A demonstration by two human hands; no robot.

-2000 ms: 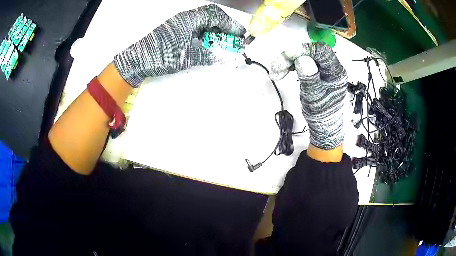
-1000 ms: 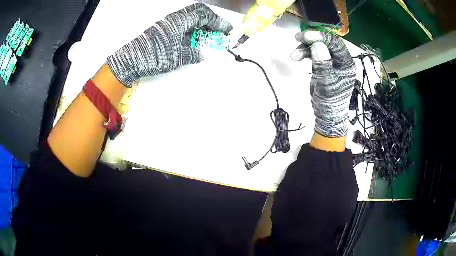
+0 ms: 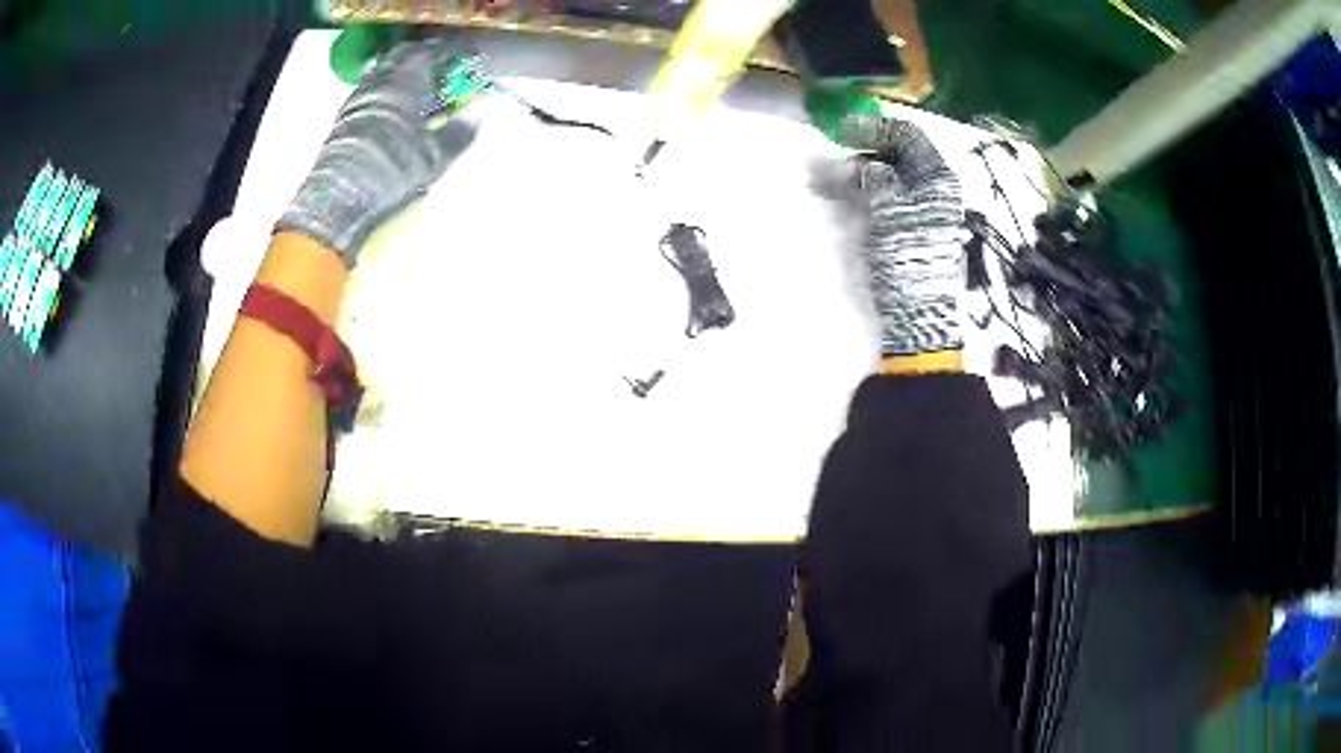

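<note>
My left hand (image 3: 385, 140), in a grey-white knit glove, holds a small teal-green circuit board (image 3: 465, 81) at the top left of the white board. A thin black lead (image 3: 556, 118) runs right from the circuit board. Its tied bundle (image 3: 697, 280) lies on the white board, with the plug (image 3: 643, 384) below it. My right hand (image 3: 905, 221), gloved and partly blurred, is at the right of the white board; its fingers are blurred, and whether they hold anything is unclear. A yellow-bodied tool (image 3: 706, 59) hangs at top centre, its dark tip away from the circuit board.
A tangle of black cables (image 3: 1096, 331) lies at the right edge. Teal boards (image 3: 47, 250) lie on the black mat at left. Green discs (image 3: 846, 115) sit at the white board's upper corners. A dark rectangular object (image 3: 841, 37) is at the top, and a pale metal arm (image 3: 1206, 88) is upper right.
My left hand has moved left and up with the circuit board, away from the yellow tool's tip. The lead and bundle have shifted left. The whole view has also shifted.
</note>
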